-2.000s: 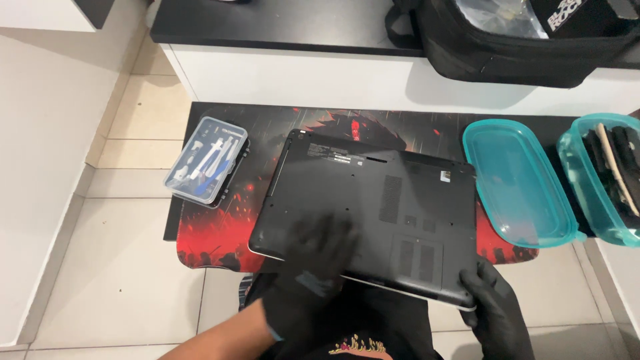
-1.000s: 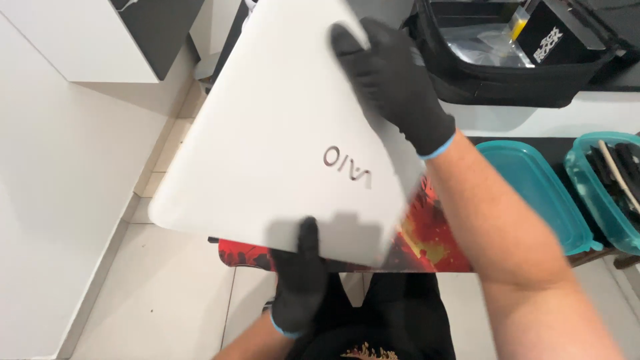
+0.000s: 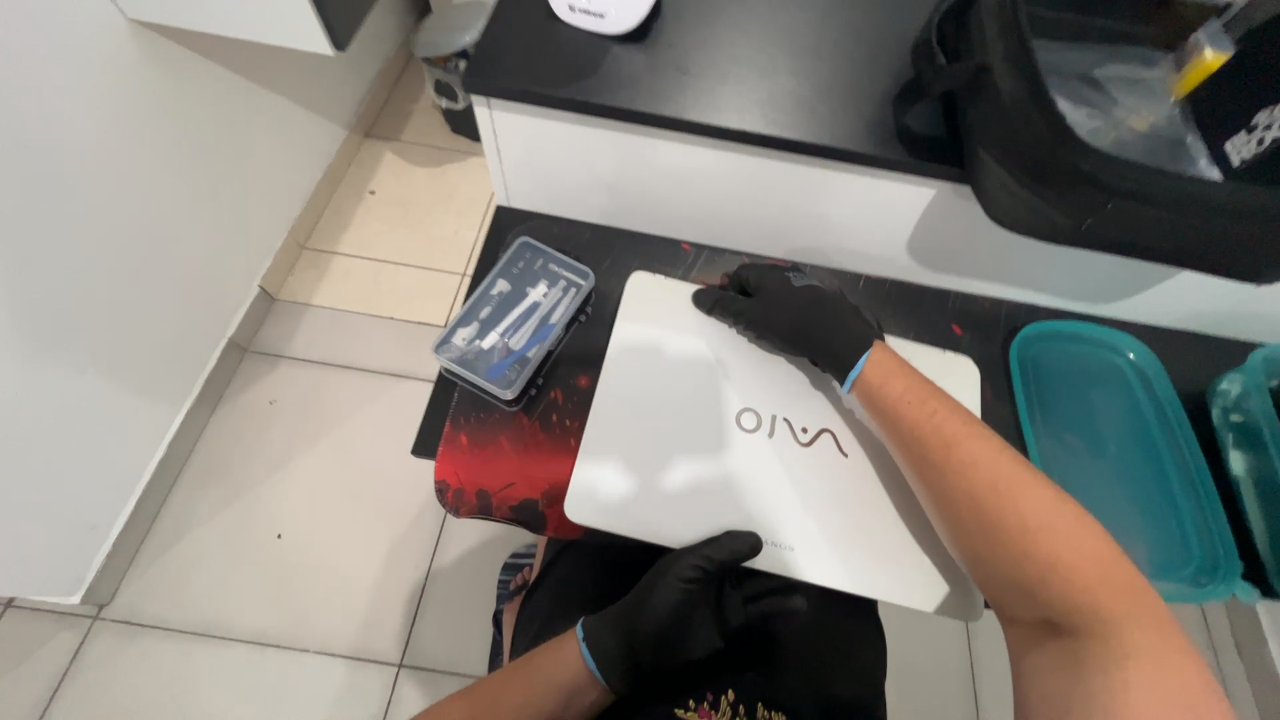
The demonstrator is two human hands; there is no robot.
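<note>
A closed white Sony VAIO laptop (image 3: 680,400) lies lid up on a black and red desk mat (image 3: 510,460), its logo upside down to me. In a black glove, my right hand (image 3: 795,315) grips the laptop's far edge, thumb on the lid and fingers hidden behind the edge. My left hand (image 3: 680,610), gloved too, holds the near edge with the thumb on top; its other fingers are partly below the edge.
Left of the laptop, a clear plastic case of small tools (image 3: 520,320) sits on the mat. A teal plastic lid (image 3: 1120,450) and a teal container (image 3: 1250,450) are at the right. Behind, an open black bag (image 3: 1080,200) rests on a black countertop (image 3: 750,80).
The laptop was underside up two seconds ago and raised, lid showing, one second ago. It has come down onto the mat, lid up, with both hands at its edges.
</note>
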